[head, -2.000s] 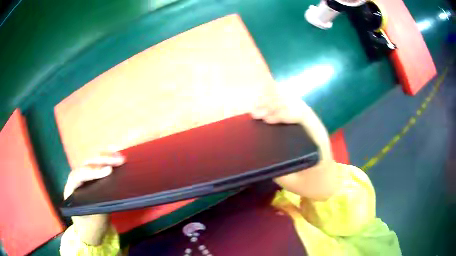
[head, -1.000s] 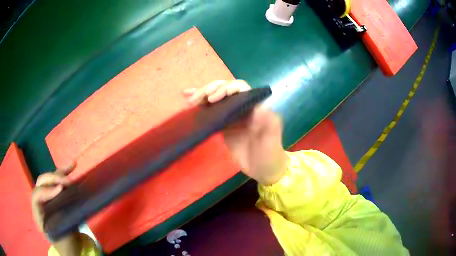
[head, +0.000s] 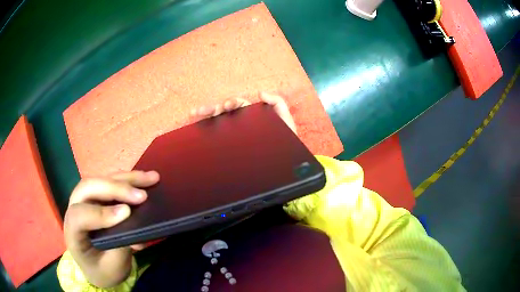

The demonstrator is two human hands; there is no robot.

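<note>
A dark tablet (head: 222,159) is held tilted above an orange foam pad (head: 188,68), with its thick side edge towards me. Its glossy dark face shows a reddish sheen and a small round mark near the right corner. A small blue light shows on the edge. My left hand (head: 105,219) grips the left end, fingers over the face. My right hand (head: 245,107) holds the tablet's far edge from behind; only its fingers and part of the hand show, the rest is hidden by the tablet.
More orange pads lie on the green bench at the left (head: 25,211) and far right (head: 470,48). A black tape dispenser (head: 427,25) and a white stand base (head: 363,8) are at the back right. Another orange pad (head: 385,171) is below the bench edge, beside yellow floor tape (head: 456,154).
The tablet has turned from nearly edge-on so more of its face and the side edge show. My right hand has moved from the right end to behind the far edge.
</note>
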